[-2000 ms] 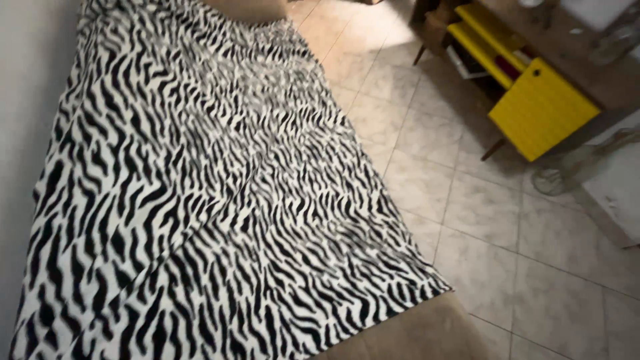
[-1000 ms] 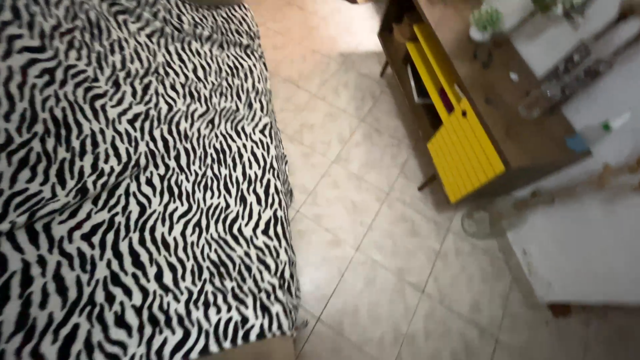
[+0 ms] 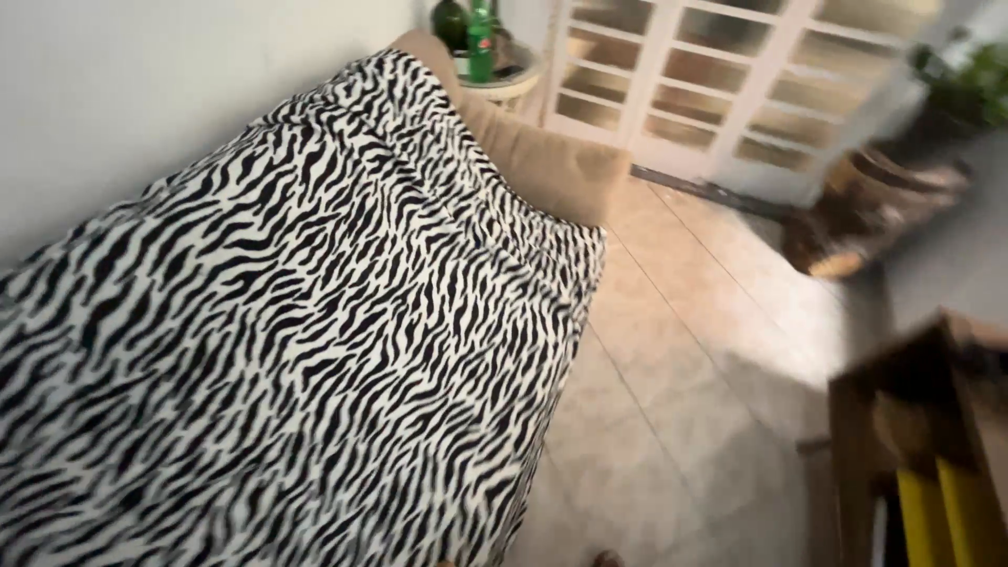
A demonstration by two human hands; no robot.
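Neither of my hands can be made out in the head view. A zebra-print cloth (image 3: 339, 315) in black and white lies over a beige sofa (image 3: 551, 161), whose far arm end shows past the cloth. Soft folds cross the cloth near its far end, and its right edge hangs toward the floor. A small skin-coloured patch at the bottom edge of the view is too little to identify.
Behind the sofa's far end, a green bottle (image 3: 479, 43) stands on a small round table (image 3: 504, 83). White glazed doors (image 3: 677, 87), a large brown plant pot (image 3: 874, 197) and a wooden cabinet (image 3: 854, 441) with yellow parts surround the tiled floor (image 3: 669, 378).
The view has swung to the sofa's far end, bringing the glazed doors, the bottle and the plant pot into sight. The cabinet now shows only partly at the lower right.
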